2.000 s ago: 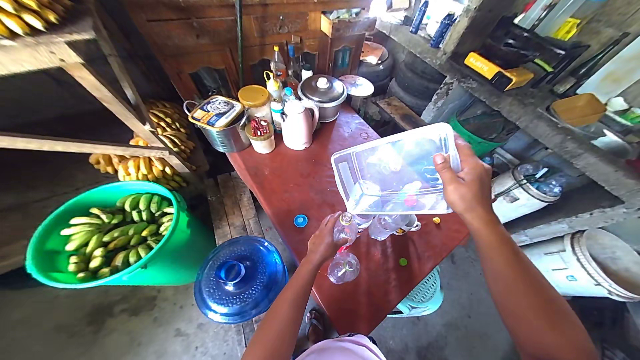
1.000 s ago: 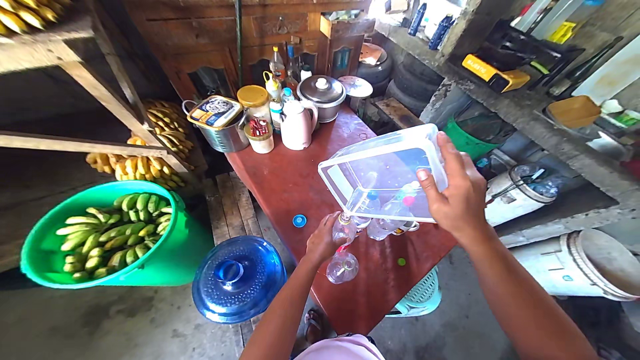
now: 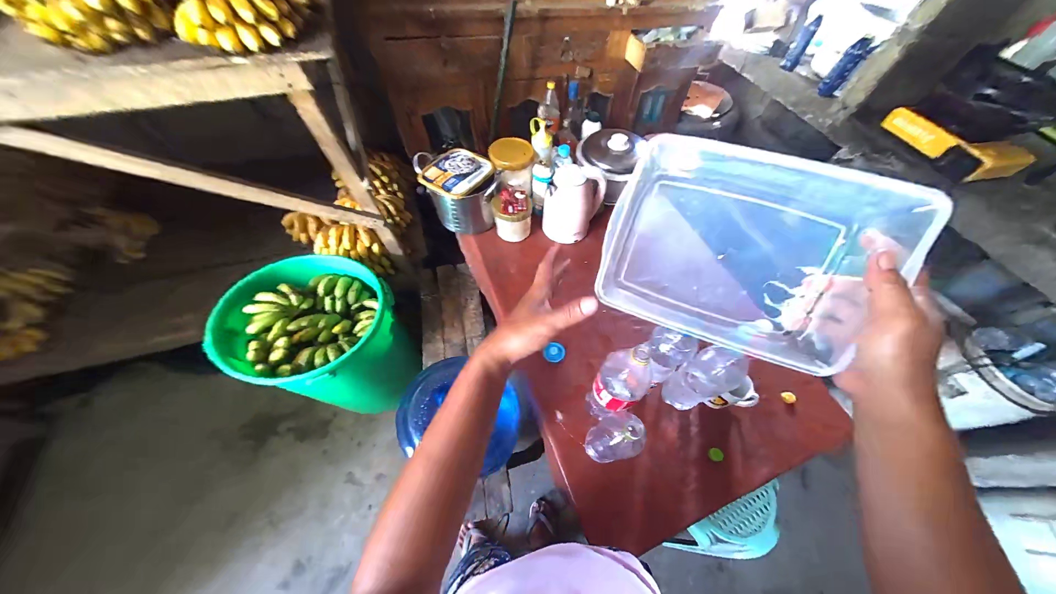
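Note:
My right hand (image 3: 895, 330) grips the near right corner of a clear plastic container (image 3: 742, 247), held tilted above the red-brown table (image 3: 660, 503). Inside the container are a few pale scraps. My left hand (image 3: 540, 318) is raised with fingers spread and holds nothing, left of the container. Below it several clear plastic bottles stand or lie close together, among them one with a red label band (image 3: 619, 384) and one lying near the edge (image 3: 615, 437). A white mug (image 3: 742, 394) is partly hidden behind them. Blue (image 3: 553, 352), green (image 3: 715, 454) and yellow (image 3: 788, 398) caps lie on the table.
A pink pitcher (image 3: 569, 206), a metal pot (image 3: 462, 206), jars and a lidded pot (image 3: 610, 153) stand at the table's far end. On the left are a green tub (image 3: 388, 363) of green bananas and a blue lidded vessel (image 3: 495, 429). A turquoise plastic chair (image 3: 742, 524) touches the near right side.
My left hand has let go of the bottle neck and risen up and left, fingers apart. The container in my right hand has been lifted and turned. The view has shifted.

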